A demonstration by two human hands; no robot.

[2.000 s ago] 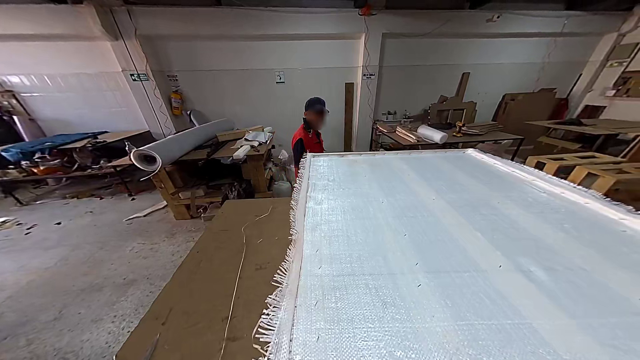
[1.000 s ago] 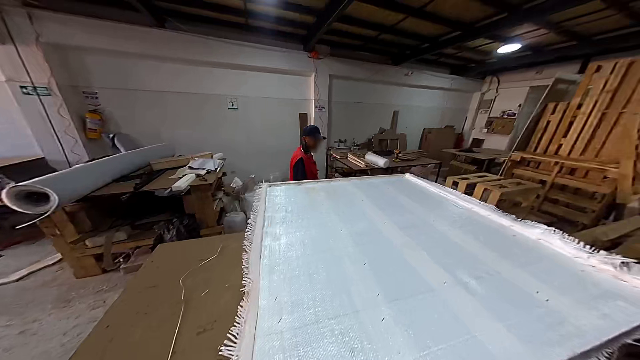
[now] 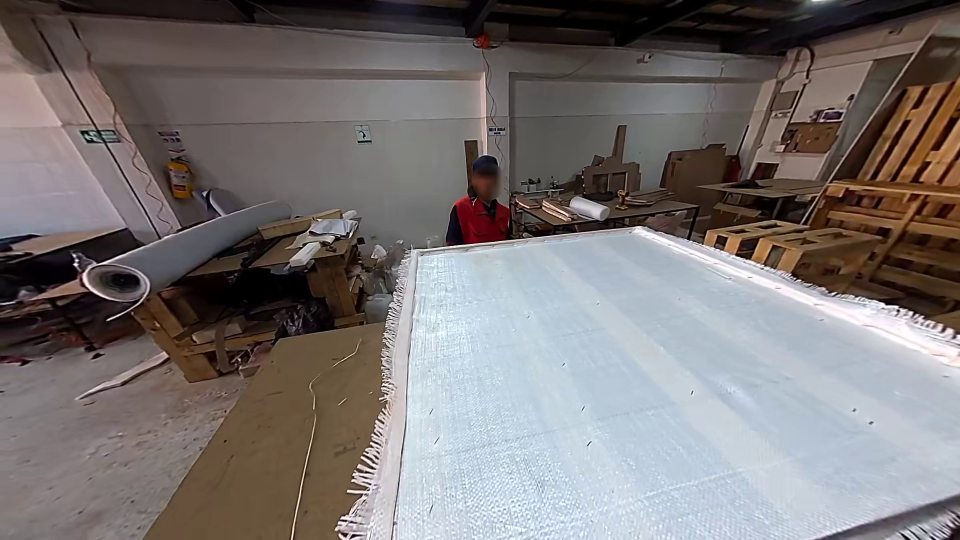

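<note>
Neither my left hand nor my right hand shows in the head view. In front of me lies a large panel covered in white woven plastic fabric [image 3: 637, 375], with a raised border and frayed fringe [image 3: 373, 457] along its left side and far right side. Small dark marks or bits are scattered over the fabric. Under and beside its left edge is a brown board tabletop [image 3: 247, 435], on which a thin pale strand [image 3: 311, 420] lies loosely. What supports the panel is hidden.
A person in a red vest [image 3: 480, 219] is beyond the panel's far edge. Left stands a cluttered wooden bench [image 3: 334, 281] with a large white roll [image 3: 202, 244]. Pallets [image 3: 892, 217] and wooden frames [image 3: 814, 251] are at right; a worktable [image 3: 675, 206] stands behind.
The view has swung right and then partly back left. The person in the red vest remains beyond the panel's far edge.
</note>
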